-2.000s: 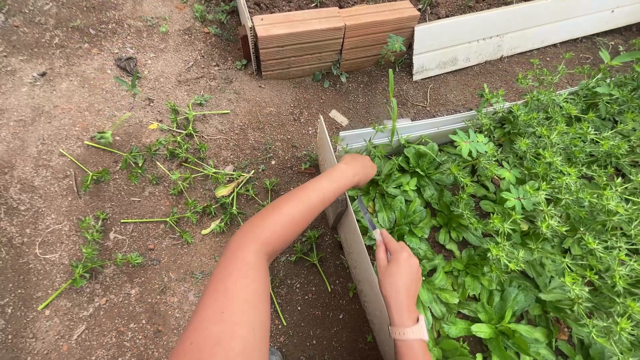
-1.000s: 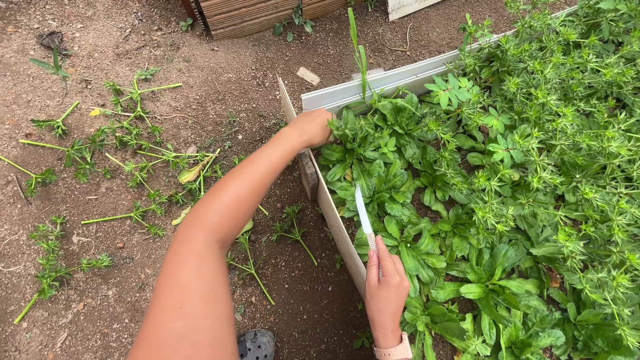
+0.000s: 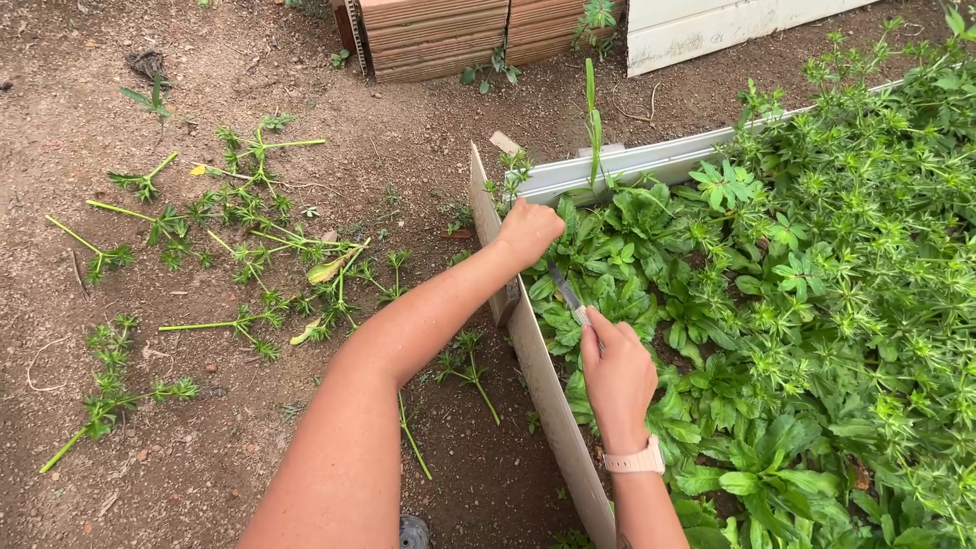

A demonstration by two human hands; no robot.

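Observation:
My left hand [image 3: 531, 229] is a fist at the near corner of the plant bed, over its side board [image 3: 550, 374]. A spiky green sprig [image 3: 518, 172] sticks up past its knuckles and appears held in it; the fingertips are hidden. My right hand [image 3: 619, 374], with a pale watch [image 3: 637, 459] on the wrist, grips a small knife [image 3: 566, 286] by its light handle. The blade points up and left among broad, toothed green leaves [image 3: 610, 293], just below my left hand. Spiky green stalks [image 3: 823, 282] fill the bed further right.
Several cut spiky stems [image 3: 263, 236] lie scattered on bare soil left of the bed. A white panel [image 3: 671, 156] edges the bed's far side. Beyond it stand ribbed clay blocks [image 3: 435, 34] and another white board [image 3: 724, 30]. A shoe tip [image 3: 412, 532] shows at the bottom.
A spiky sprig now shows above my left fist, where none was visible one second ago. My right hand has brought the knife blade closer to my left hand.

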